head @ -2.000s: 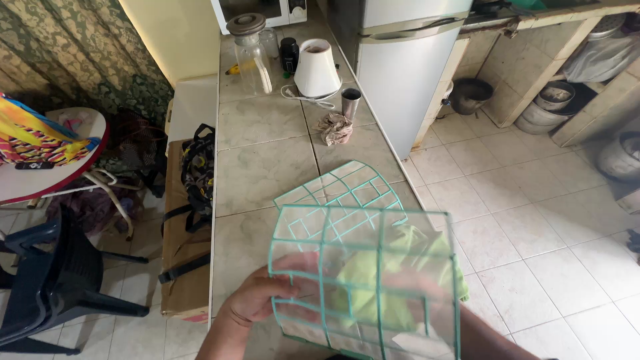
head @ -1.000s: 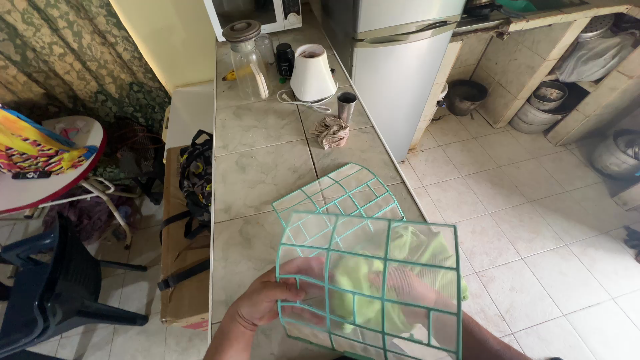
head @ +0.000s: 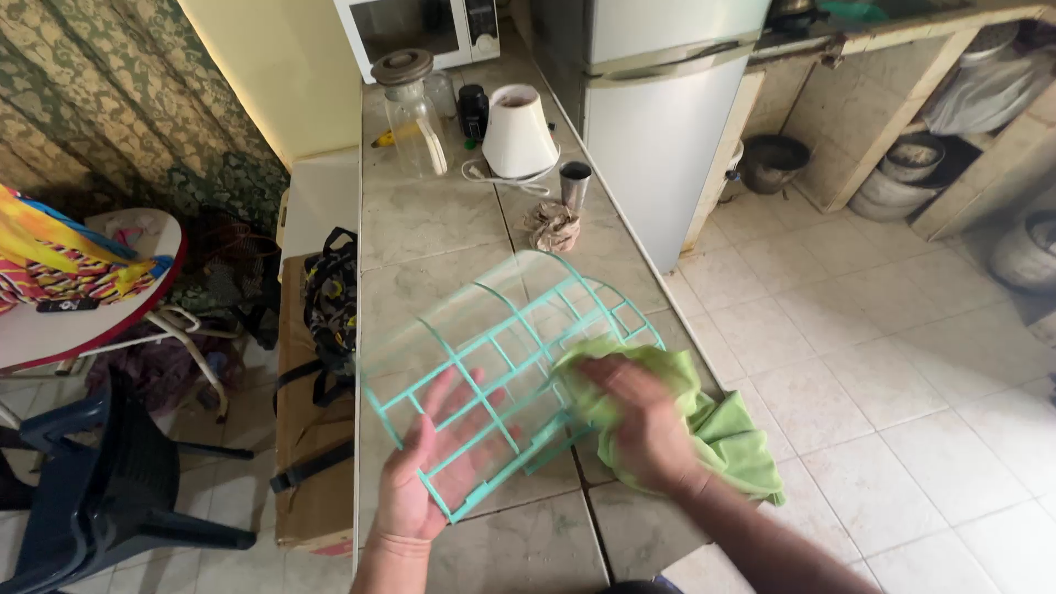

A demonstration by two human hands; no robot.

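Note:
A clear plastic panel with turquoise grid lines is tilted above the tiled counter. My left hand holds its lower left edge, thumb in front and fingers spread behind the clear sheet. My right hand, blurred, presses a light green cloth against the panel's right side. The cloth hangs down toward the counter's right edge. A second turquoise-lined panel lies on the counter behind the first, partly hidden by it and the cloth.
Farther back on the counter stand a crumpled brown paper, a metal cup, a white lampshade with a cord, a lidded glass pitcher and a microwave. A refrigerator stands right; a dark plastic chair is left.
The held panel has turned and moved left, now slanting over the counter. My right hand and the green cloth, seen through the panel earlier, are now in front of its right side.

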